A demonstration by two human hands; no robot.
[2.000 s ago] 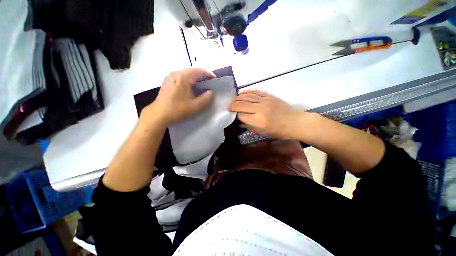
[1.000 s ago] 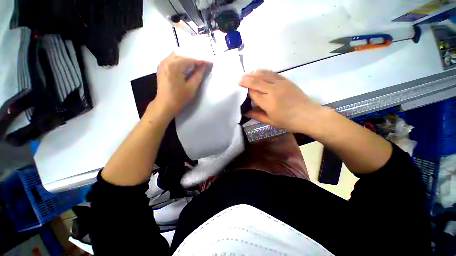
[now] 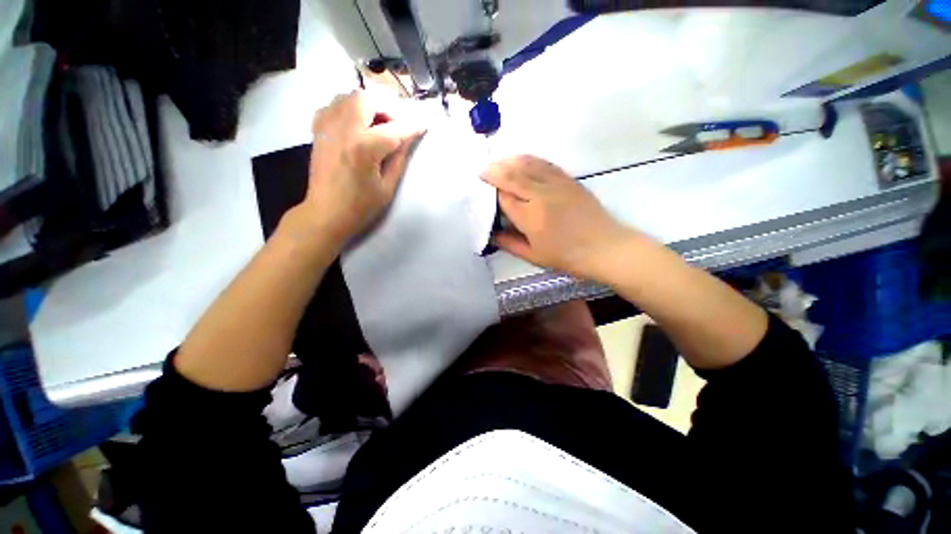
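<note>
A pale grey-white panel [image 3: 422, 276] lies under the sewing machine head [image 3: 428, 47] and hangs over the table's front edge. A black panel [image 3: 282, 193] shows at its left, partly beneath it. My left hand [image 3: 355, 162] pinches the pale panel's upper left edge, close to the needle area. My right hand [image 3: 553, 214] holds the panel's right edge, with a bit of black fabric at the fingers. The presser foot area [image 3: 446, 102] is washed out by glare. A blue knob [image 3: 485, 117] sits just right of it.
Thread snips [image 3: 725, 136] lie at the right, with a small parts tray [image 3: 892, 146] beyond. Stacked bundles [image 3: 110, 141] and a black fabric pile [image 3: 198, 52] are at the left. A marked metal strip [image 3: 667, 261] runs along the table's front edge. Fabric pieces [image 3: 323, 459] lie below.
The pale panel has moved up from the table's front to the needle area, with both hands. The view has also shifted, showing more of the machine head.
</note>
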